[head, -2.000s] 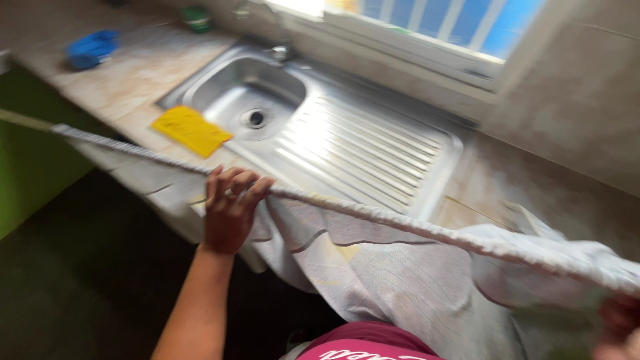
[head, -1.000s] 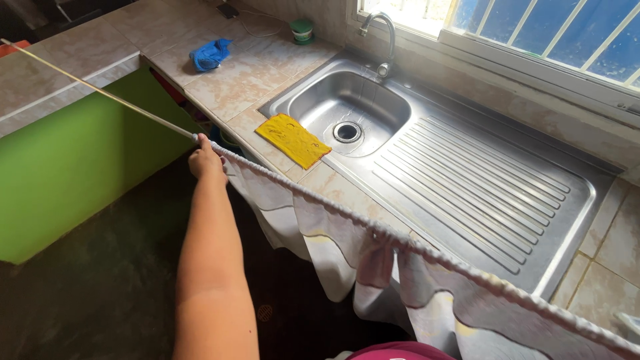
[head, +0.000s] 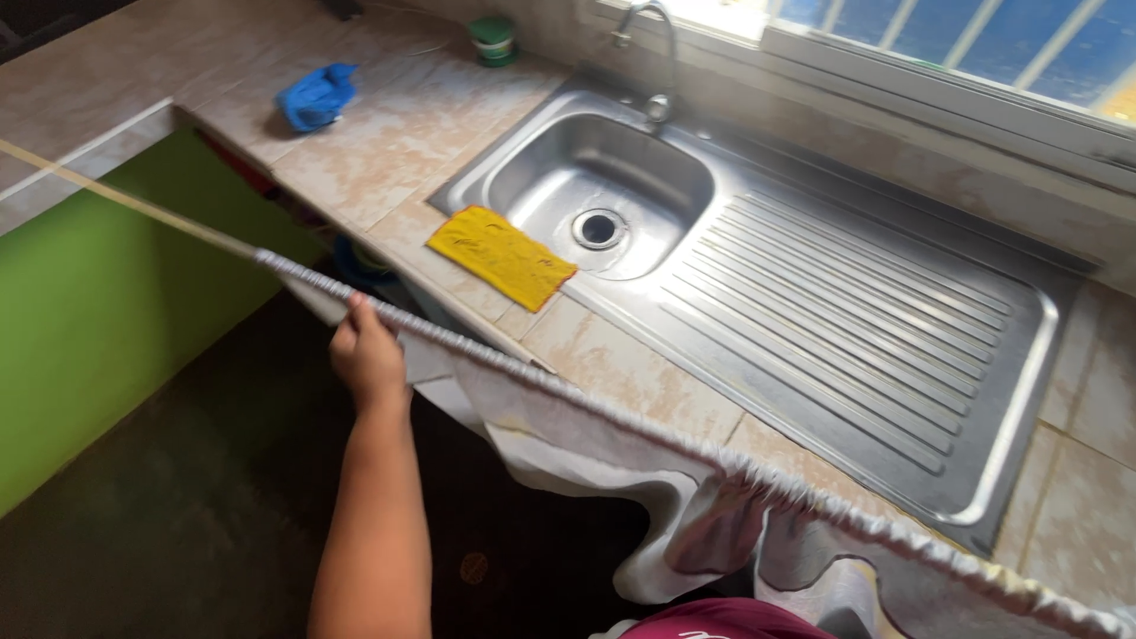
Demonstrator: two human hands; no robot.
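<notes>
My left hand (head: 368, 351) grips a thin rod inside the gathered top hem of a light patterned curtain (head: 568, 435). Bare and yellowish, the rod (head: 151, 211) runs from the hem's end toward the upper left. The curtain's gathered edge slants down to the lower right along the front of the counter, and its cloth hangs in loose folds below. My right hand is outside the view.
Behind the curtain, a stainless steel sink (head: 612, 191) with a ribbed drainboard is set in the tiled counter (head: 355, 169). A yellow cloth (head: 501, 256) lies by the basin. Farther back are a blue cloth or bag (head: 317, 96), a green container (head: 493, 41) and a faucet (head: 658, 106).
My left hand has shifted along the hem, and the curtain's end now lies beyond it on the left; one second ago the hand was at that end. My right hand, partly seen two seconds ago, is out of view.
</notes>
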